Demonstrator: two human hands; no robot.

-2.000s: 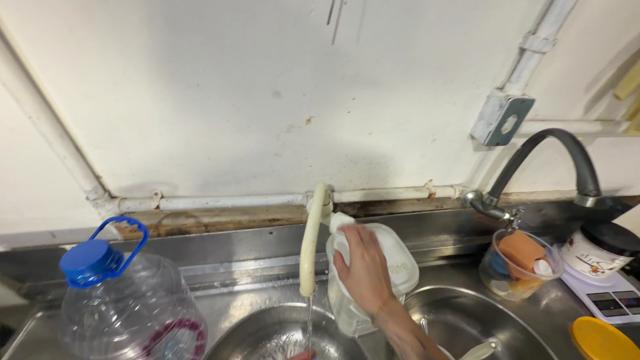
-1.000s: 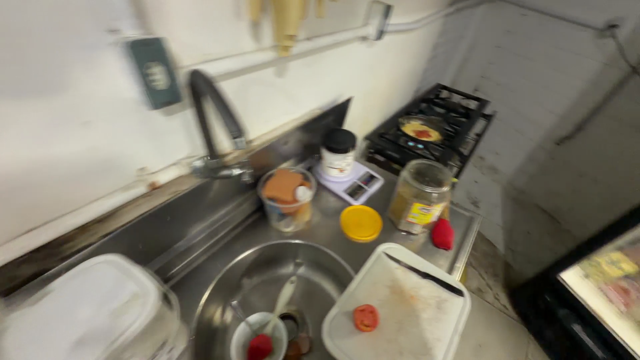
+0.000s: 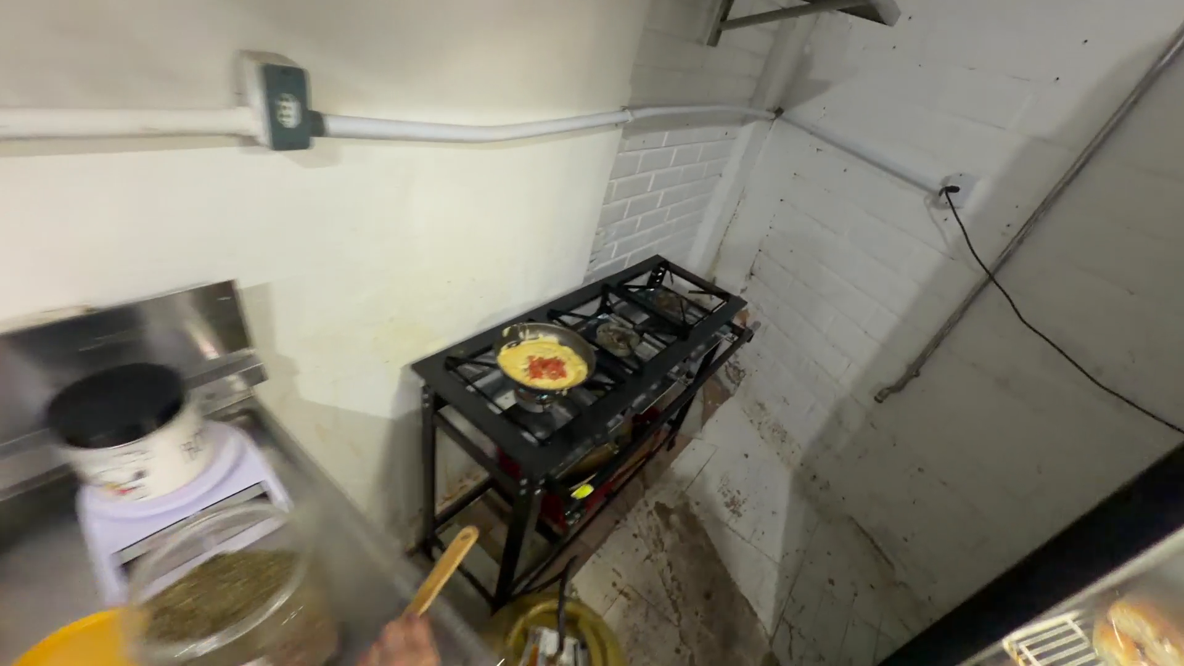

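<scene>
At the bottom edge, left of centre, my right hand (image 3: pixel 403 642) is partly in view and blurred. It grips a wooden utensil (image 3: pixel 444 569) that points up and to the right; the utensil's lower end is hidden by the fingers. My left hand is out of view. Beyond the utensil, a frying pan (image 3: pixel 586 344) rests on the near burner of a black gas stove (image 3: pixel 499 427). In the pan lies a pale yellow mixture (image 3: pixel 520 356) with chopped red pieces (image 3: pixel 548 368) in its middle. Left of my hand is a clear jar (image 3: pixel 222 592) of dried green-brown flakes.
A black-lidded white tub (image 3: pixel 139 462) sits on a lilac kitchen scale (image 3: pixel 227 462) on the steel counter (image 3: pixel 347 527). A yellow lid (image 3: pixel 79 640) lies at bottom left. A yellowish round container (image 3: pixel 592 629) is below the stove. A dark-framed display case (image 3: pixel 1045 573) stands at right.
The view has swung far right, from the sinks to the stove. Two seconds ago a hand was on a white-lidded container near the running tap; now my right hand holds a wooden utensil.
</scene>
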